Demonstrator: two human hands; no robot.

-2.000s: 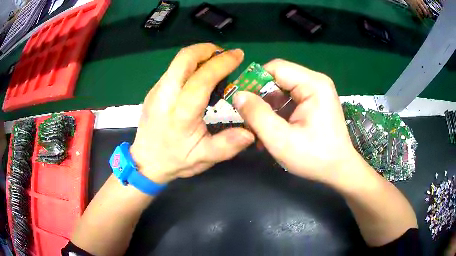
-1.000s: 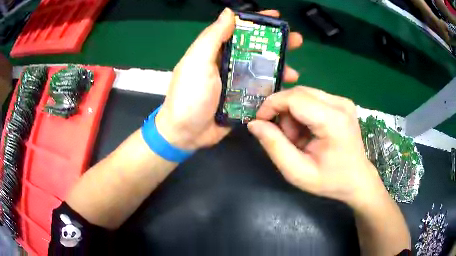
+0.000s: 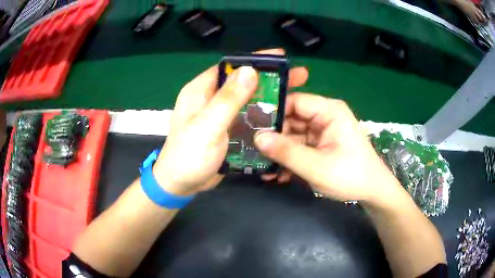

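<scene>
A black phone housing (image 3: pixel 283 100) is held upright above the mat, its open side facing me. A green circuit board with metal shield plates (image 3: pixel 259 116) lies inside it. My left hand (image 3: pixel 198 122) grips the housing from the left, its thumb over the board's upper part near a small orange tab (image 3: pixel 229 69). Its fingertips show past the right edge. My right hand (image 3: pixel 331 149) is at the housing's lower right, its thumb on the board and fingertips at the housing's bottom edge. My left wrist wears a blue wristband (image 3: pixel 162 190).
A red tray (image 3: pixel 59 187) at left holds rows of boards (image 3: pixel 64 136). Another red tray (image 3: pixel 51 51) lies on the green belt (image 3: pixel 135 76) with several dark phone units (image 3: pixel 298 31). A board pile (image 3: pixel 418 168), small loose parts (image 3: pixel 472 242) and a grey post (image 3: pixel 461 92) are at right.
Two seconds ago the board was between my hands; one second ago it lay in the housing. Since then the housing has moved lower in view, and my left thumb and right thumb have come onto the board.
</scene>
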